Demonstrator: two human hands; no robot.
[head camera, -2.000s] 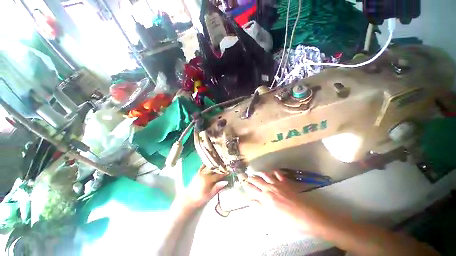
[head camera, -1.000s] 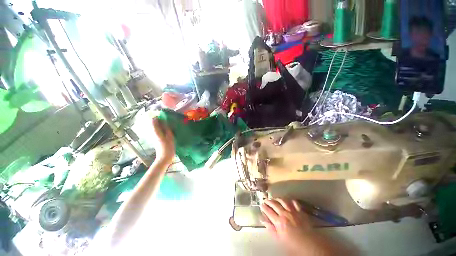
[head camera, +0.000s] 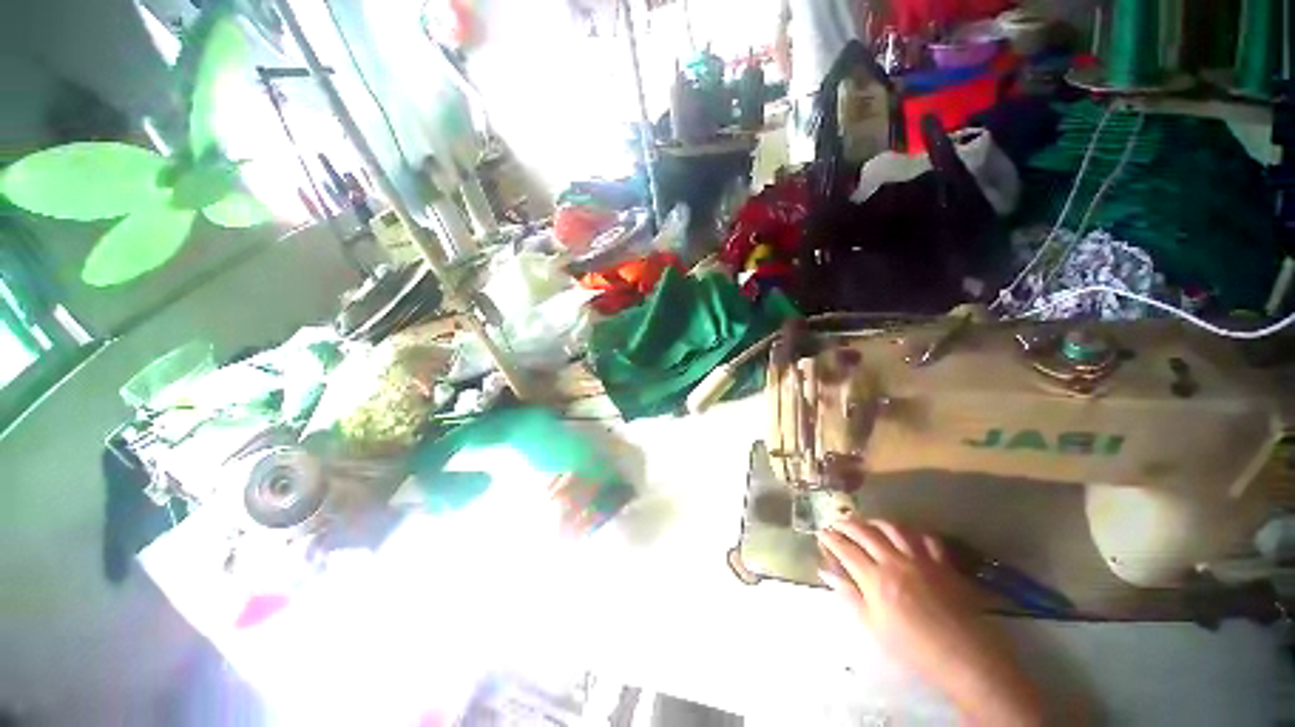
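The beige sewing machine (head camera: 980, 412) stands at the right, its shiny needle plate (head camera: 774, 533) showing with no cloth on it. My right hand (head camera: 902, 568) rests on the bed just right of the presser foot (head camera: 817, 504), fingers slightly spread, with nothing visible in it. My left hand (head camera: 582, 500) is blurred and washed out by glare, at the right end of a flat green panel (head camera: 497, 440) left of the machine. Whether its fingers grip the panel cannot be told. A crumpled green cloth heap (head camera: 675, 341) lies behind.
A slim blue-and-dark tool (head camera: 1025, 587) lies under the machine arm. A pale-handled rod (head camera: 717, 384) stands out left of the head. Black bags (head camera: 909, 227) and orange cloth (head camera: 625, 281) lie behind. A round dark wheel (head camera: 284, 486) and piled cloth are at the left.
My left hand has left the machine, gone to the green heap, then moved down to the flat green panel. My right hand stays by the presser foot. The view has swung left.
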